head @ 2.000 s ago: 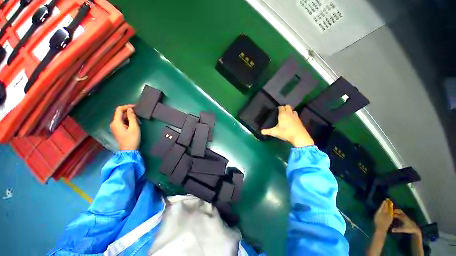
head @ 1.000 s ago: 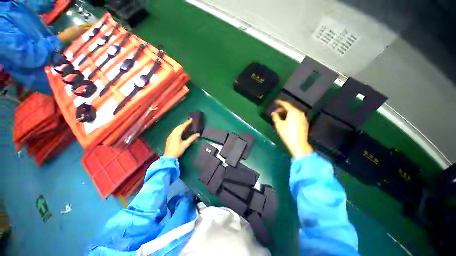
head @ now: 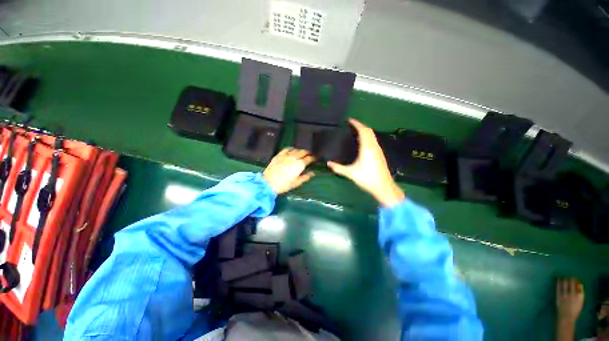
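Observation:
An open gift box (head: pixel 326 100) stands on the green bench, its lid panel raised, between my two hands. My right hand (head: pixel 368 165) spans its right side, thumb at the front edge and index finger at the back corner. My left hand (head: pixel 288 170) is at its front left corner, fingers curled; whether it holds anything is hidden. Another open gift box (head: pixel 264 90) stands just left, with a slotted lid panel and a dark base. A loose pile of small inner boxes (head: pixel 250 266) lies near my body, partly behind my left sleeve.
A closed gift box (head: pixel 200 113) is farther left and another closed box (head: pixel 422 156) is on the right. More open and closed boxes (head: pixel 477 178) follow to the right. Orange-red trays (head: pixel 83 220) with watches stand at left. Another person's hand (head: pixel 569 300) is at lower right.
My left hand has left the small pieces and moved to the open box. My right hand has moved from the left open box to the one right of it. The view has turned.

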